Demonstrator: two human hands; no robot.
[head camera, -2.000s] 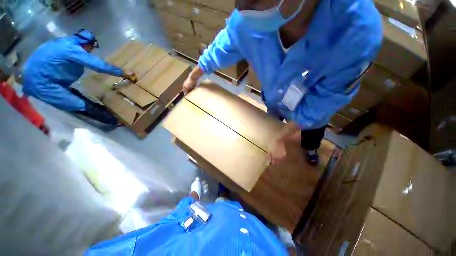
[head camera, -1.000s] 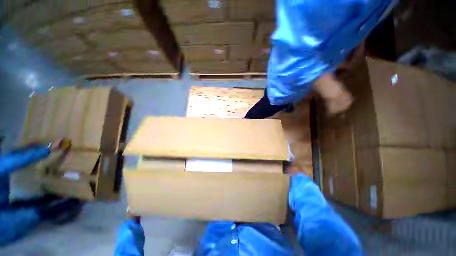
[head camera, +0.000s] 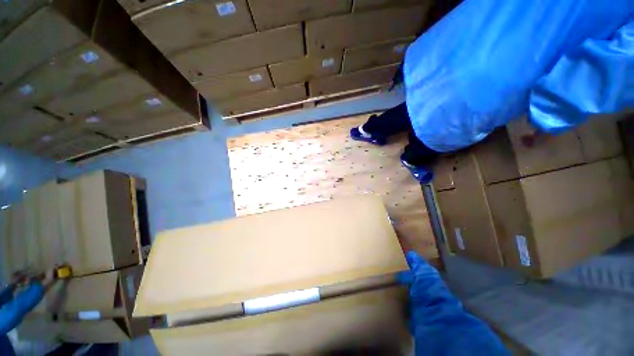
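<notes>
A brown carton (head camera: 274, 257) is low in front of me, tilted, with its two long flaps parted slightly. A narrow gap between them shows a white patch (head camera: 281, 300). My right sleeve reaches the carton's right side. A small pale bit there looks like my right hand (head camera: 391, 220) gripping the side, mostly hidden by the carton. My left hand is out of view; the carton's near edge is cut off by the picture.
A speckled board platform (head camera: 299, 167) lies beyond the carton. A person in a blue smock (head camera: 480, 76) stands on its right part. Stacked cartons (head camera: 570, 215) are at right, more (head camera: 229, 49) at the back. At left, another person's hand holds something yellow (head camera: 64, 271) over cartons.
The facing worker held the carton two seconds ago and has since let go. I took it with both hands. It now sits lower and more tilted, and my left sleeve has left the view.
</notes>
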